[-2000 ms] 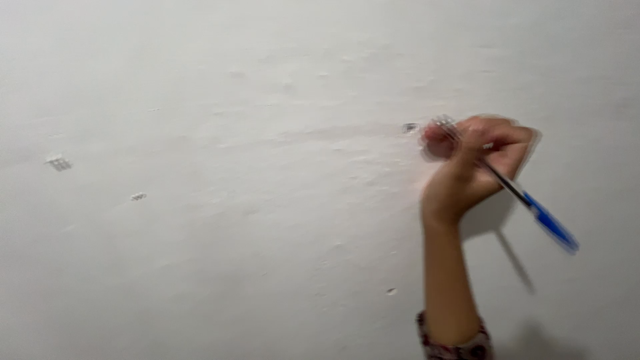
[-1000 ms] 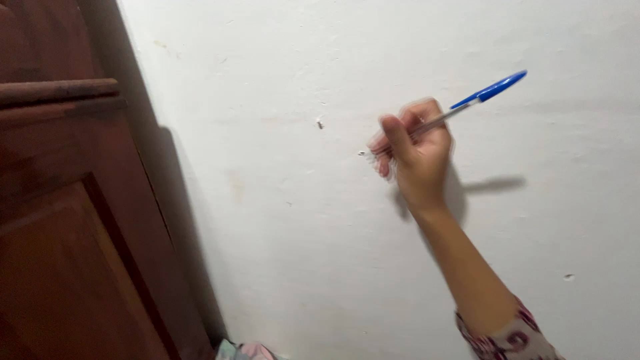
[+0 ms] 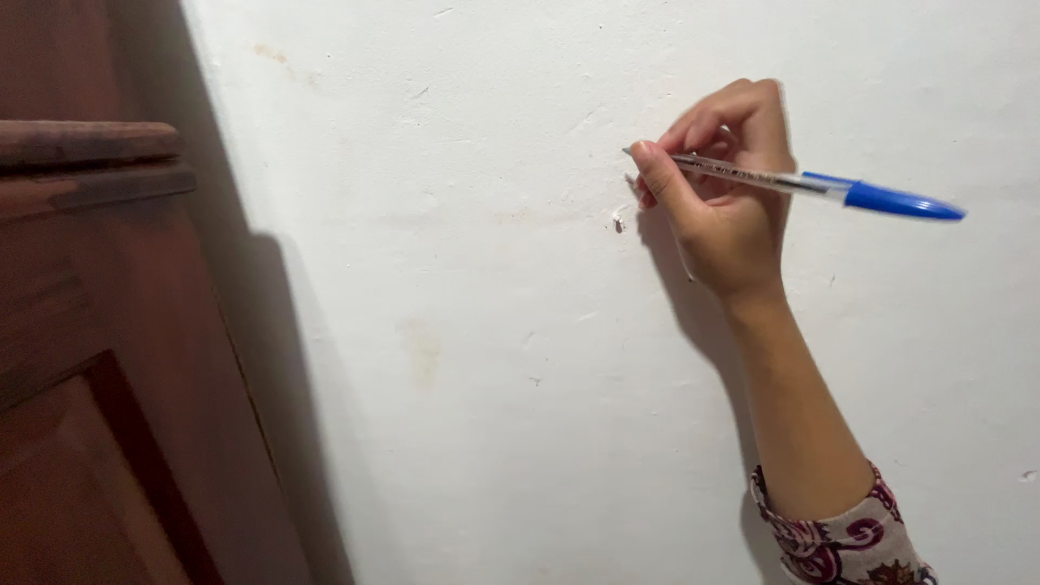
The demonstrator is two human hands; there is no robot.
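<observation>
My right hand (image 3: 723, 195) reaches in from the lower right, its wrist in a patterned sleeve (image 3: 845, 540). Thumb and fingers pinch a clear-barrelled ballpoint pen (image 3: 731, 171) near its point, with a blue cap fitted on the rear end. The bare tip points left toward a white wall (image 3: 455, 268); whether it touches the surface cannot be told. Just below the tip is a small chipped hole (image 3: 618, 222) in the wall. My left hand is out of view.
Dark reddish-brown wooden furniture (image 3: 57, 268) with a panel and a projecting ledge stands along the left side, its shadow falling on the wall. Faint stains (image 3: 422, 353), scratches and small pits mark the wall.
The pen has turned in my right hand: its capped end pointed up and right a second ago and now slants slightly downward. The view has shifted since the earliest frame, which showed no furniture.
</observation>
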